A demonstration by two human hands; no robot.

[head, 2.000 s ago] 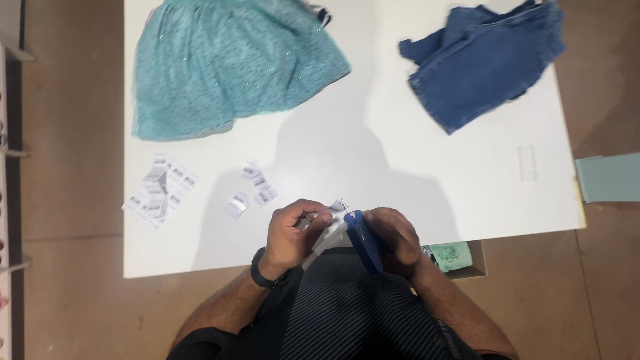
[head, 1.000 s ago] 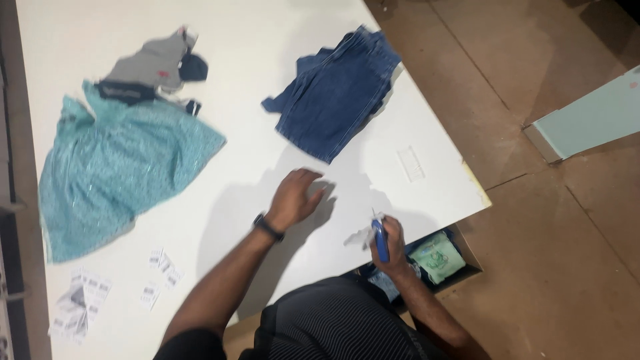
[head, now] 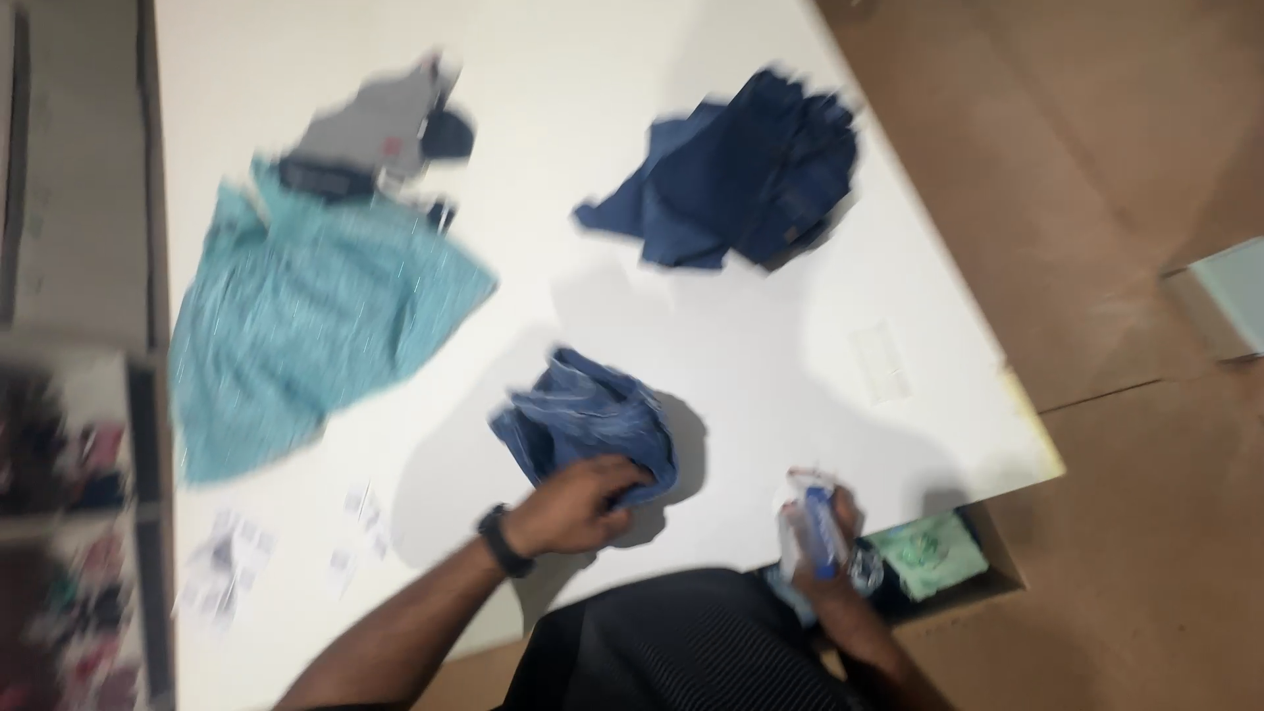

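Observation:
My left hand (head: 583, 506), with a dark watch at its wrist, grips the near edge of a crumpled blue denim garment (head: 592, 420) on the white table. At the table's near edge, my right hand (head: 834, 543) is closed around a blue-and-white handheld tool (head: 818, 531), perhaps a tagging gun; it is blurred. Darker denim clothing (head: 741, 178) lies bunched up farther back on the table. A teal sparkly skirt or dress (head: 316, 316) is spread at the left, and a grey garment (head: 375, 123) with dark parts lies just above it.
Printed paper tags (head: 225, 563) and a smaller group of tags (head: 365, 528) lie at the near left of the table (head: 987, 434). Below its near right edge, a box (head: 1002, 563) holds a folded green garment (head: 928, 553). Shelves with blurred items stand at far left.
A denim garment is now in my left hand, apart from the darker denim farther back. Two seconds ago both hands were together at the tool; now only the right holds it. The view has shifted.

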